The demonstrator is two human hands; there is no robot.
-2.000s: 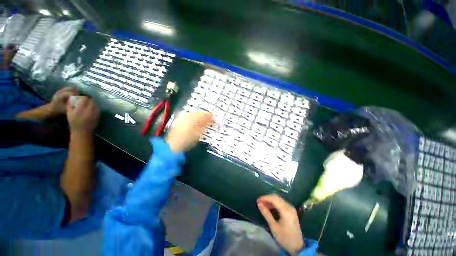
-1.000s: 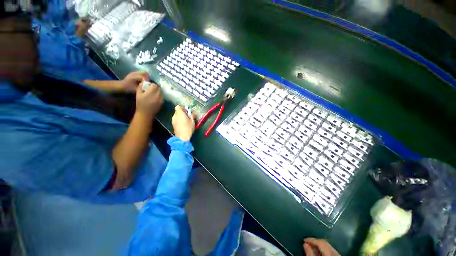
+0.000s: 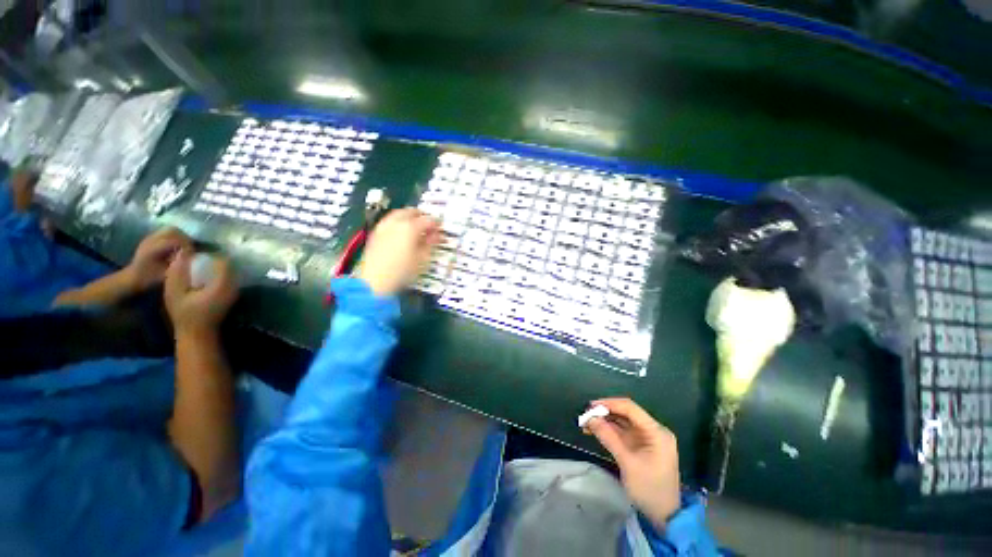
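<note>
My left hand is blurred, over the left edge of the blister tray filled with rows of white pieces; whether it holds anything cannot be told. It partly covers the red-handled cutters. My right hand is near the front edge of the bench and pinches a small white housing between thumb and fingertips. The white and yellow squeeze bottle lies right of the tray, its thin dark tip towards me.
A clear bag with black contents lies behind the bottle. A white strip and tiny white piece lie to its right. Another tray is far right. A neighbour's hands work at left before their tray.
The view has swung left-to-right. My left hand has moved from beside the neighbour's tray to the blister tray's left edge. My right hand now shows more fully, with a white housing in its fingertips.
</note>
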